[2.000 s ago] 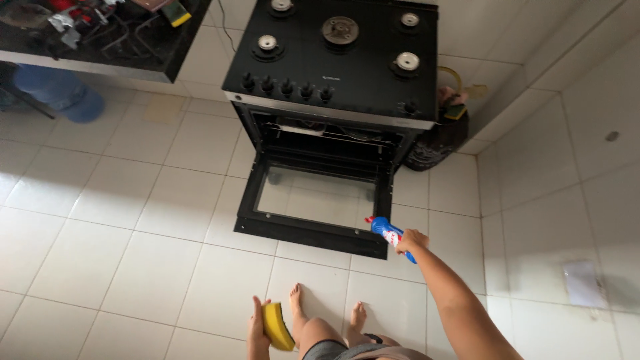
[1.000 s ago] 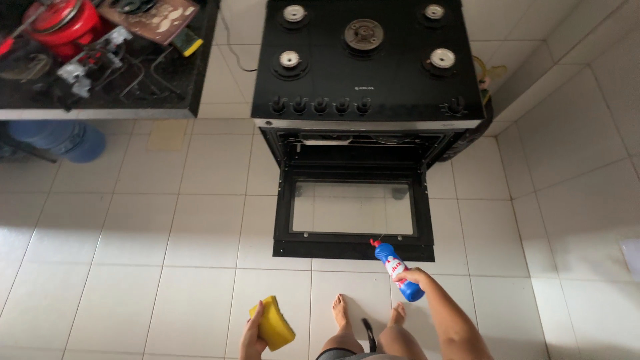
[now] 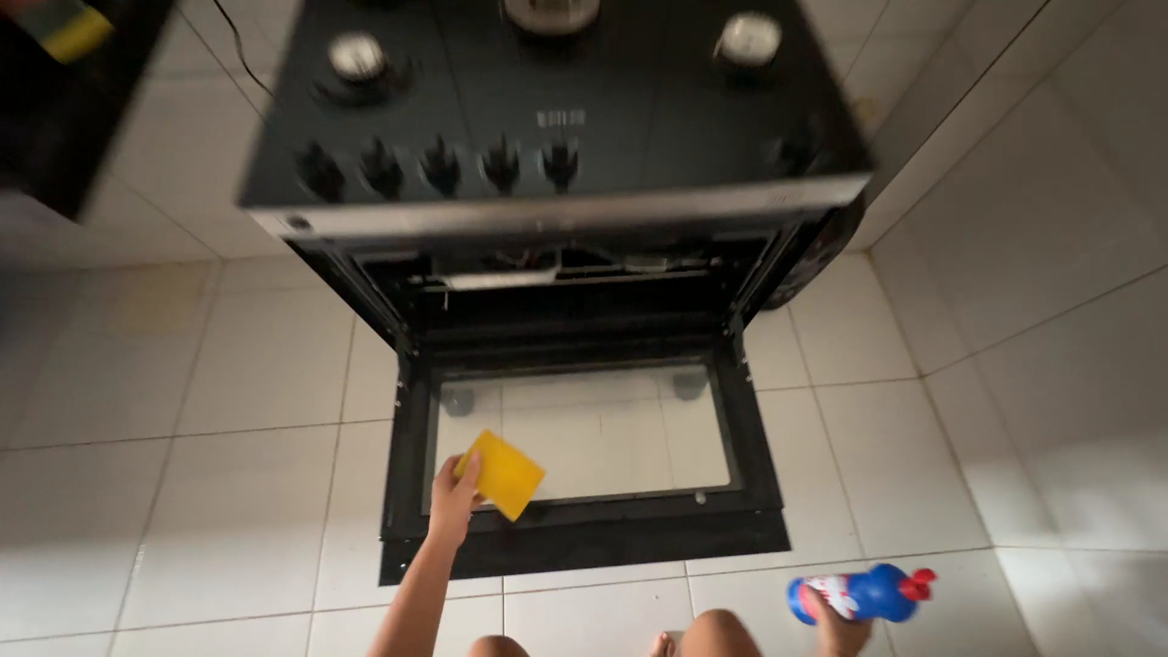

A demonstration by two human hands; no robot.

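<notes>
My left hand (image 3: 453,493) holds a yellow sponge (image 3: 507,474) over the lower left part of the lowered oven door (image 3: 584,547) and its glass window (image 3: 602,433); whether the sponge touches the door cannot be told. At the lower right, my right hand (image 3: 838,625) grips a blue plastic bottle (image 3: 871,593) with a red cap, tipped on its side, to the right of the door. The black gas stove (image 3: 584,82) stands ahead, its oven cavity (image 3: 575,306) open with a rack inside.
A dark countertop (image 3: 55,119) juts in at the upper left, a yellow-edged item (image 3: 78,35) on it. White tiled wall (image 3: 1049,319) rises on the right. My knees (image 3: 721,634) show at the bottom edge, over the tiled floor (image 3: 237,511). A dark patterned object (image 3: 812,265) stands right of the stove.
My left hand has brought the sponge from beside my legs to over the oven door. My right hand has moved the bottle away from the door's edge, to the right. The view is closer to the stove.
</notes>
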